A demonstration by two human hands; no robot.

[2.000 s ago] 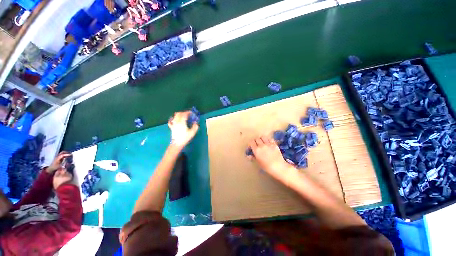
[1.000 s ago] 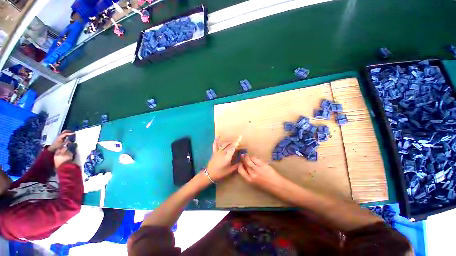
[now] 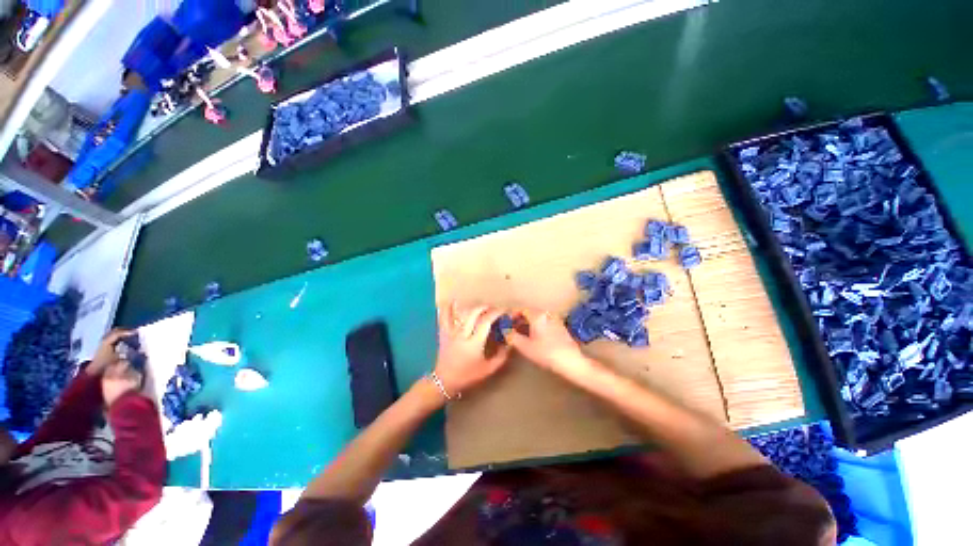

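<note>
A small dark blue plastic part (image 3: 504,326) is between the fingertips of both hands, above the left half of the tan cardboard sheet (image 3: 555,416). My left hand (image 3: 467,350) grips it from the left, with a bracelet at the wrist. My right hand (image 3: 544,341) touches it from the right; the fingers partly hide the part. A loose pile of the same blue parts (image 3: 613,307) lies just right of my right hand, with a smaller cluster (image 3: 664,241) beyond it.
A large black-rimmed tray (image 3: 795,288) of parts stands right, a blue crate (image 3: 880,496) below it. A black smartphone (image 3: 370,373) lies left. The green conveyor belt (image 3: 576,117) carries spaced parts; a small tray (image 3: 336,112) stands beyond. A person in red sleeves (image 3: 133,448) works at left.
My left hand has come back from the belt edge to the cardboard, and both hands have met around a part. Since one second ago they stay together; the view has shifted slightly.
</note>
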